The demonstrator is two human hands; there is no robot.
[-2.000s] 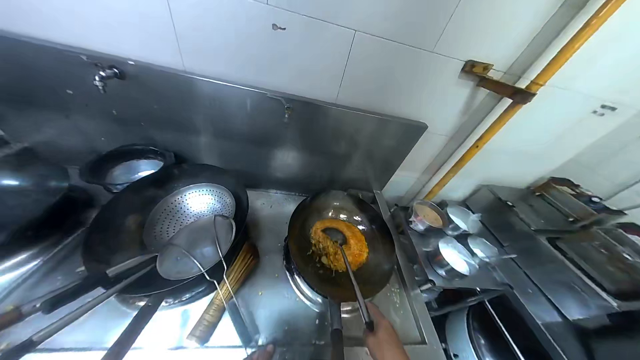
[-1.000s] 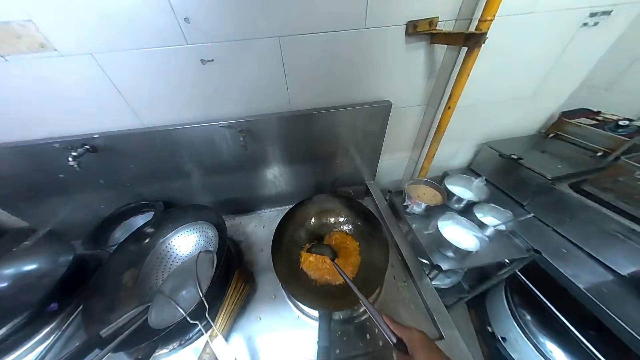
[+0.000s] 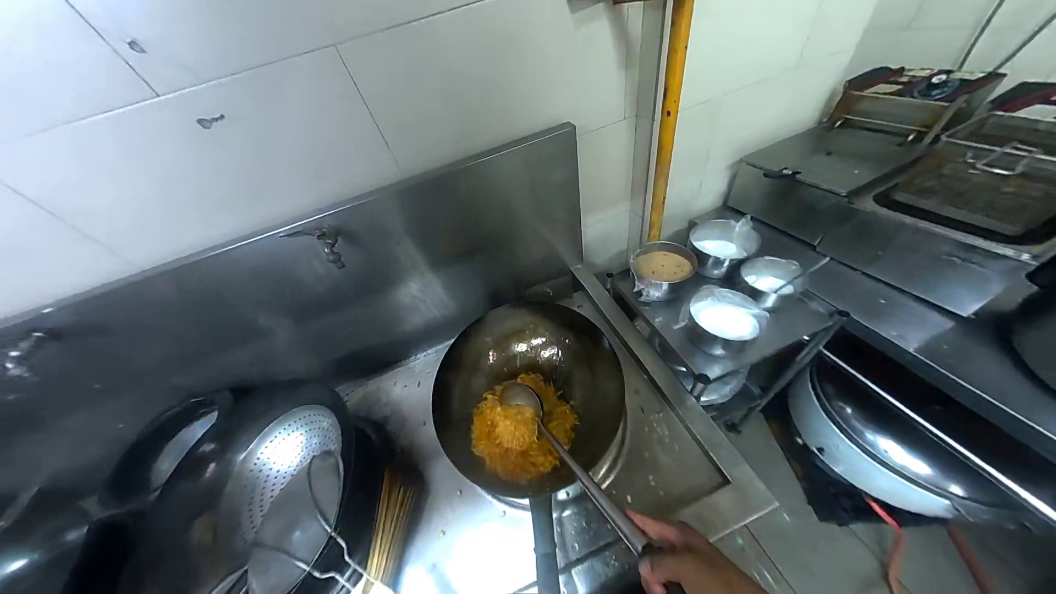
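Observation:
My right hand (image 3: 681,554) grips the handle end of a long metal ladle (image 3: 587,483) at the lower right. The ladle's bowl rests on orange-yellow shredded food (image 3: 516,433), inside a dark metal wok (image 3: 582,355) that sits on a stove burner. The wok's handle (image 3: 544,544) points down toward the bottom edge. My left hand is out of view.
At lower left a larger wok (image 3: 190,503) holds a perforated strainer (image 3: 285,450) and a wire-handled mesh skimmer, beside a bamboo brush (image 3: 388,520). Several metal pots (image 3: 724,322) stand on a side rack at right. A metal tap (image 3: 328,246) juts from the backsplash.
The view has swung to the right and closer. The ladle has shifted over the food in the wok, still in my right hand. Fingertips seen at the bottom edge two seconds ago are out of view.

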